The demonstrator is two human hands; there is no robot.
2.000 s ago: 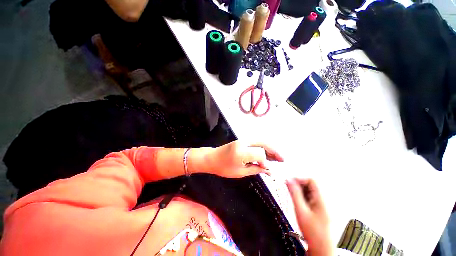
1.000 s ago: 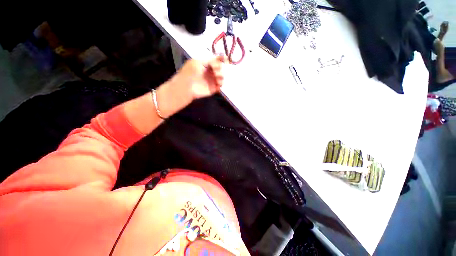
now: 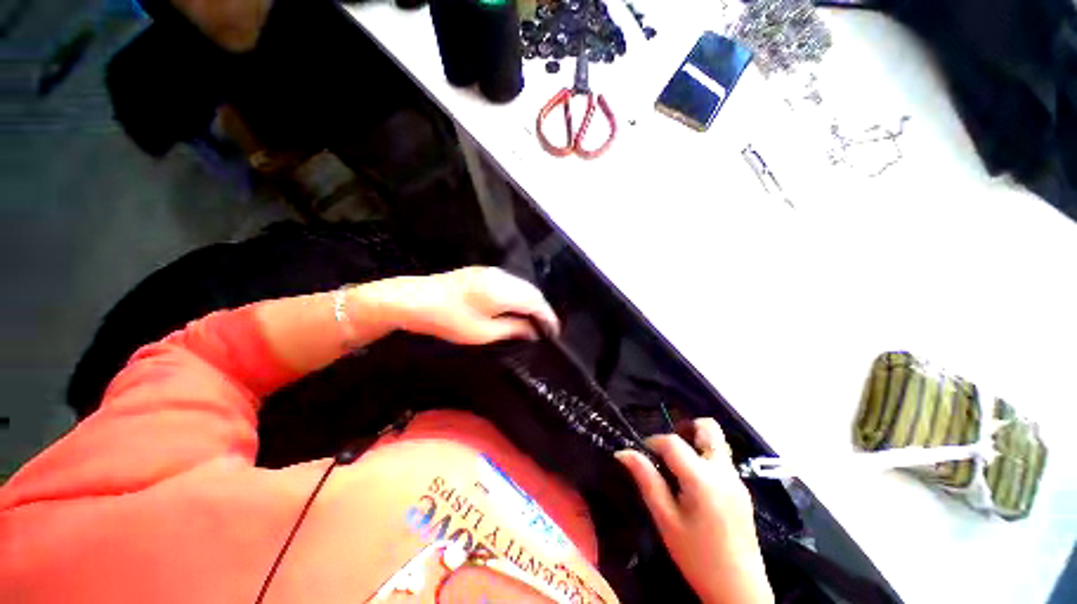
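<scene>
A black garment (image 3: 472,383) lies over the lap, against the table edge. A glittering beaded trim (image 3: 579,413) runs along it between my hands. My left hand (image 3: 502,307) grips the garment's edge at the upper end of this stretch, fingers curled over the cloth. My right hand (image 3: 697,484) pinches the garment at the lower end of the trim, thumb and fingers together. A needle cannot be made out. A small white-and-metal piece (image 3: 765,467) lies at the table edge beside my right hand.
On the white table (image 3: 709,271) are red-handled scissors (image 3: 576,124), a smartphone (image 3: 705,80), small snips (image 3: 768,175), a chain heap (image 3: 785,33), dark round pieces (image 3: 555,35), black cones (image 3: 478,47) and a striped padded bundle (image 3: 919,415). Dark cloth (image 3: 992,94) lies at the far side.
My left hand came down from beside the scissors onto the garment. My right hand, over the table two seconds ago and out of sight one second ago, now holds the garment. The snips now show uncovered.
</scene>
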